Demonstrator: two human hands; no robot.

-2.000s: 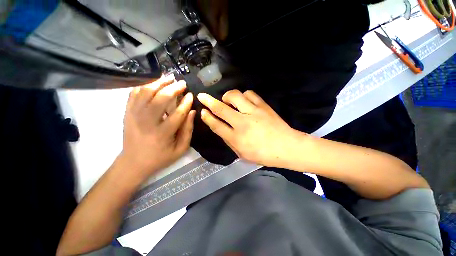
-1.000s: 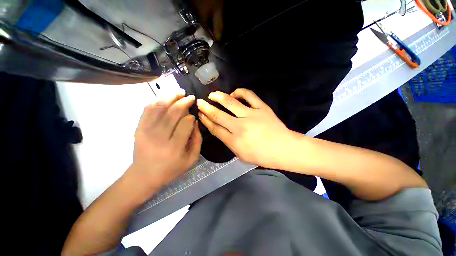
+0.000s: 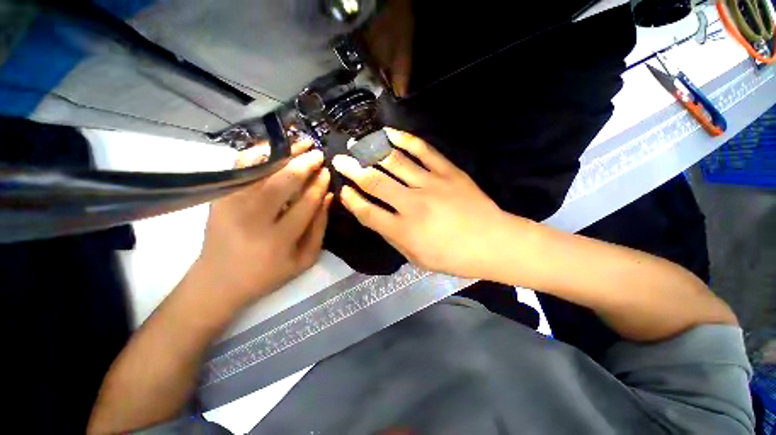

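A black garment piece (image 3: 510, 110) lies across the table, with its near edge under both hands. My left hand (image 3: 264, 225) rests at the cloth's left edge, fingertips under the head of the sewing machine (image 3: 204, 59). My right hand (image 3: 425, 204) lies on the cloth with fingers slightly spread, its index fingertip close to my left fingertips. A dark coiled dial (image 3: 350, 112) and a pale knob (image 3: 370, 149) sit just above my right fingers. The needle and presser foot are hidden behind the machine head and fingers.
Thread snips (image 3: 693, 102) with orange and blue handles lie at the right. Orange and olive scissor loops (image 3: 750, 25) are at the upper right. A ruler strip (image 3: 340, 310) runs along the near table edge. Black cloth (image 3: 59, 331) is heaped left. A blue basket (image 3: 740, 153) is at right.
The machine head appears lower and larger in view. My left hand has moved left and slightly up, its fingertips now under the head. My right fingers have shifted slightly up beside the pale knob.
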